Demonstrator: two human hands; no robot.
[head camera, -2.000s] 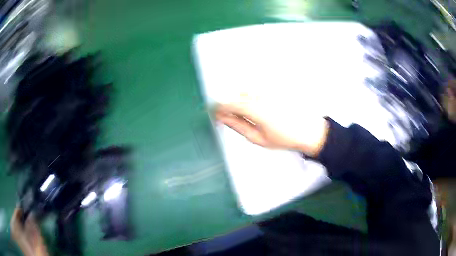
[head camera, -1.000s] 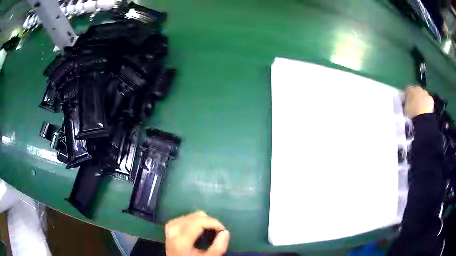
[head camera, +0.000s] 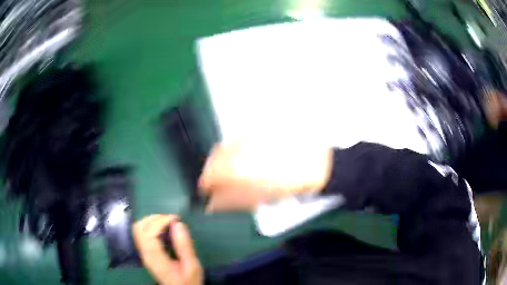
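The view is blurred. My right hand (head camera: 264, 175) reaches in from the right, over the lower left part of the white sheet (head camera: 300, 83). A long black part, probably a housing shell (head camera: 180, 142), extends up and left from its fingertips, and the hand appears to grip its lower end. My left hand (head camera: 167, 250) is at the bottom, below and left of my right hand, its fingers curled around a small black part (head camera: 168, 242). That part is mostly hidden by the fingers. The two hands are apart.
A pile of black housings (head camera: 55, 128) lies on the green bench at left, with a single housing (head camera: 117, 222) beside it. Dark parts (head camera: 439, 78) lie along the sheet's right side. Another person's hand (head camera: 495, 108) shows at the right edge.
The view has swung to the right. My right hand has come from the sheet's far right edge to its left side, now with a long black part. My left hand still holds the small part.
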